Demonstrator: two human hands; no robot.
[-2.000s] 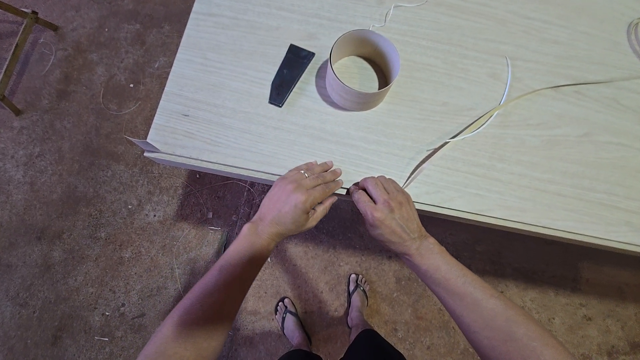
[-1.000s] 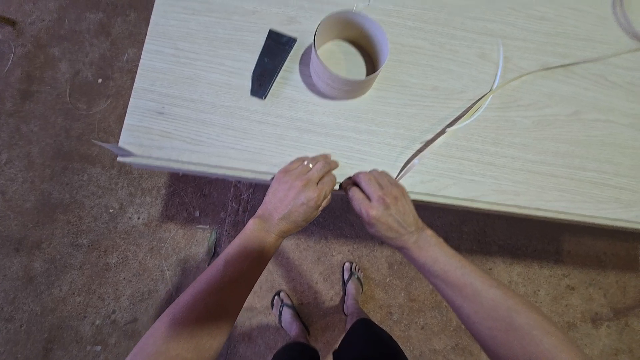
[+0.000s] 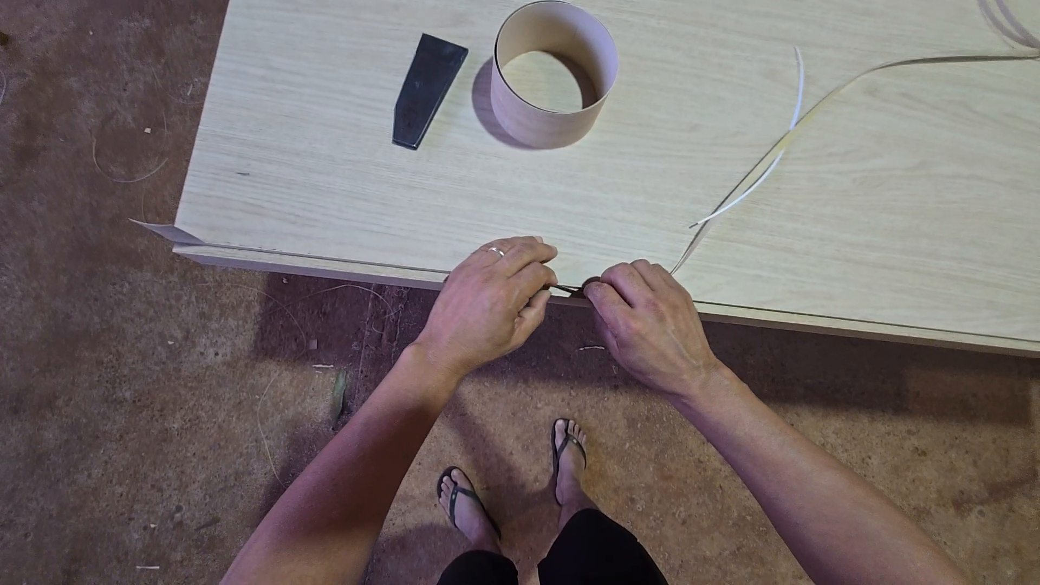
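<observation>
At the near edge of a wood-grain panel (image 3: 341,195), my left hand (image 3: 491,305) has its fingers curled over the rim, a ring on one finger. Just right of it, my right hand (image 3: 650,325) pinches a small dark object (image 3: 578,290), mostly hidden by the fingers; its kind cannot be told. A thin trimmed strip (image 3: 751,171) runs from beside my right hand across the panel to the upper right. Whether my left fingers grip anything is hidden. Edge banding lies along the panel's near side, and its loose end (image 3: 166,232) sticks out past the left corner.
A roll of edge banding (image 3: 552,122) stands on the panel, with a dark tapered block (image 3: 429,91) left of it. A short white offcut (image 3: 796,89) crosses the long strip. Below, my feet in flip-flops (image 3: 467,504) stand on the floor, where thin scraps lie.
Both hands stay close together at the panel's near edge, with my right hand keeping its pinch. The view has shifted somewhat over the panel. Nothing has plainly been let go.
</observation>
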